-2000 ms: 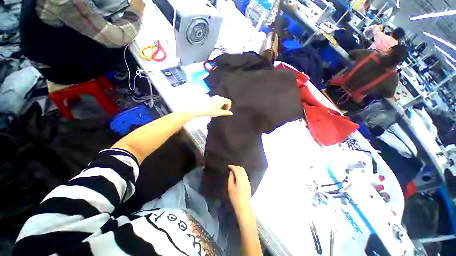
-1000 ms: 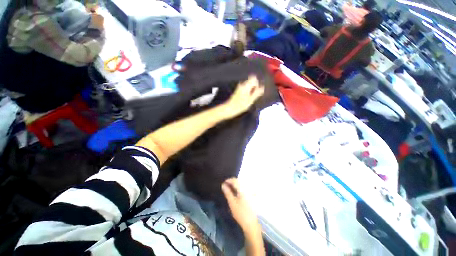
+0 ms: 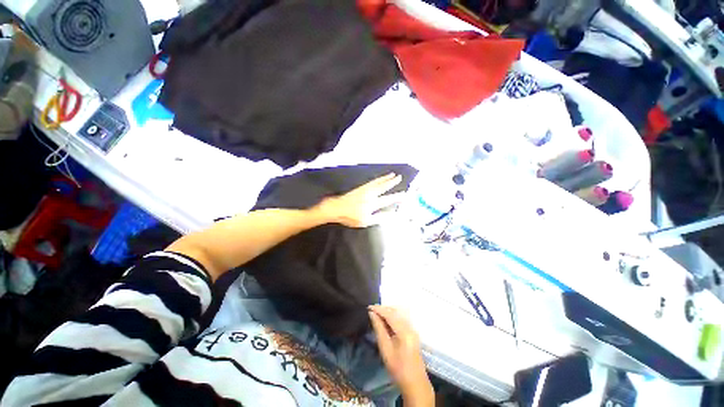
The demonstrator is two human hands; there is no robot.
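Observation:
A dark brown garment piece (image 3: 317, 258) lies over the table's front edge and hangs toward the lap, its right side near the needle area. My left hand (image 3: 365, 204) lies flat on its upper part, fingers spread toward the machine. My right hand (image 3: 397, 342) is at its lower right edge, with the fingertips closed on the cloth's edge. The white sewing machine (image 3: 548, 230) with a blue stripe stands at the right. Glare washes out the presser foot area. A larger stack of dark garment pieces (image 3: 278, 75) lies separately behind, at the upper left.
Red fabric pieces (image 3: 456, 71) lie beside the stack. Thread cones (image 3: 575, 168) stand behind the machine. Thread snips (image 3: 475, 299), tweezers (image 3: 510, 308) and a smartphone (image 3: 553, 381) lie before it. Scissors (image 3: 62, 105), a switch box (image 3: 103, 127) and a neighbouring machine (image 3: 83, 28) are at the left.
A dark piece is now apart from the stack and nearer the needle. My left hand has moved from the stack down onto this piece. The view has shifted down toward the table.

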